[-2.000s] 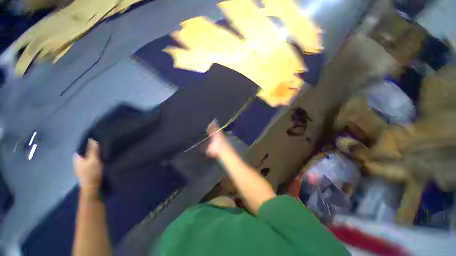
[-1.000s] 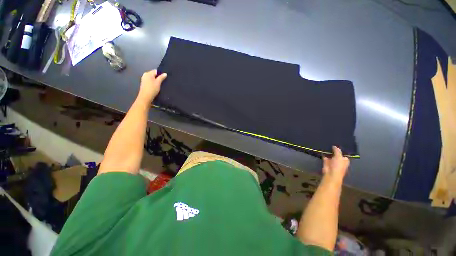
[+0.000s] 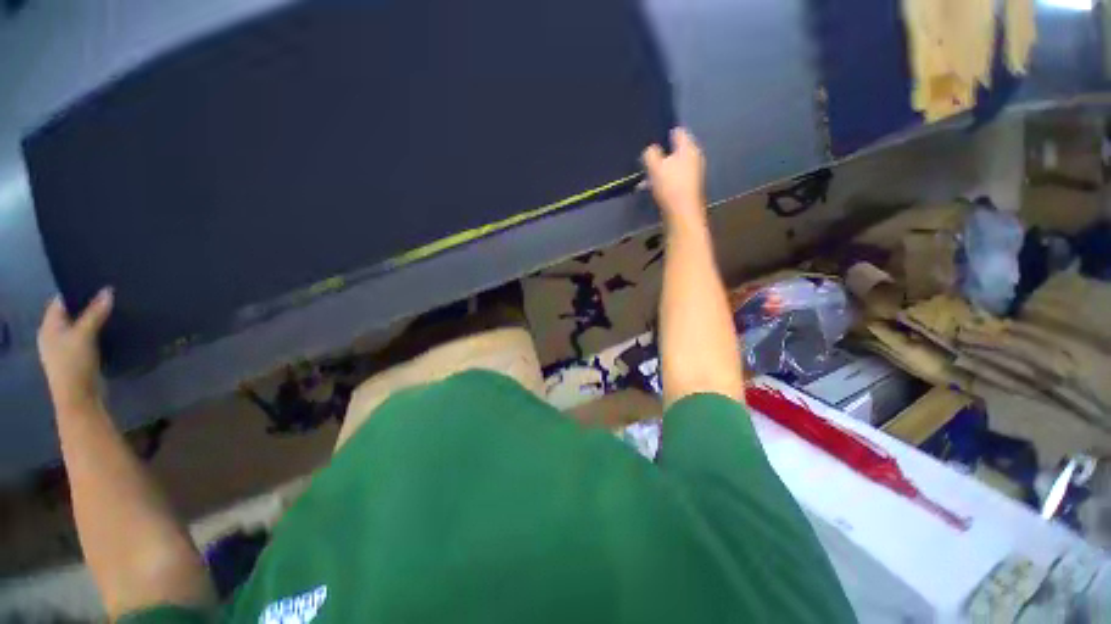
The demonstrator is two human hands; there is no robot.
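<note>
A large dark navy to black fabric panel [image 3: 353, 146] lies on the grey-blue table [image 3: 743, 98], its near edge carrying a yellow-green line. My left hand [image 3: 76, 347] pinches the panel's near left corner, thumb and finger at the cloth. My right hand [image 3: 677, 177] grips the panel's near right corner beside the end of the yellow line. The panel's far edge runs partly out of the picture at the top. The image is slightly blurred.
Tan card pattern pieces [image 3: 948, 55] lie on other navy cloth [image 3: 859, 85] at the table's right. Below are cloth scraps, a clear plastic bag [image 3: 798, 319], brown card pieces [image 3: 1011, 347] and a white bench [image 3: 877, 512] with a red strip [image 3: 841, 445].
The view has turned to the right, bringing the tan patterns and bench further into view. The papers and scissors have left the picture. Both hands still hold the panel's near corners.
</note>
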